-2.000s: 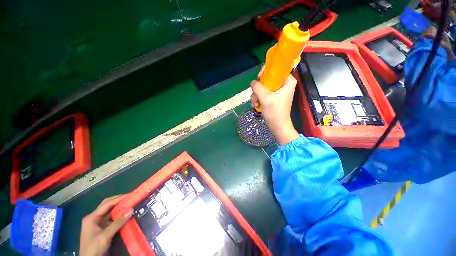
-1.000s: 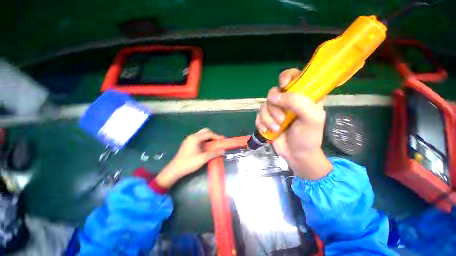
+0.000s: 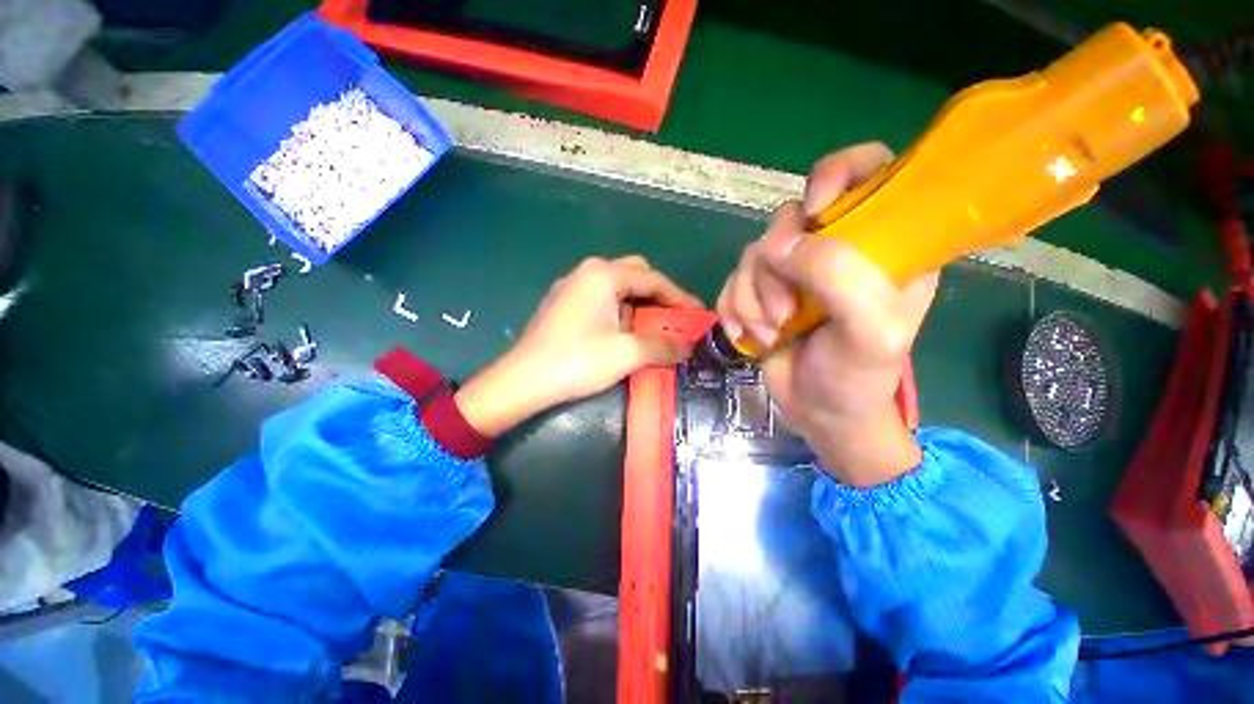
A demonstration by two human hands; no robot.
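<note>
The open tablet lies in its red-orange foam tray in front of me, circuit area at the top and a shiny silver plate below. My right hand is closed around the yellow-orange electric screwdriver, which is tilted with its dark tip down at the tablet's top left area. The exact contact point is hidden by my fingers. My left hand grips the tray's top left corner, fingers close to the screwdriver tip.
A blue bin of small white parts stands at the upper left. Dark small parts and two white L-shaped brackets lie left. A round screw dish and another red tray are right. A trayed tablet is on the belt.
The view has shifted left and closer to the work. The screwdriver came from over the round dish to the tablet's top area. My left hand stays on the tray, now at its top left corner.
</note>
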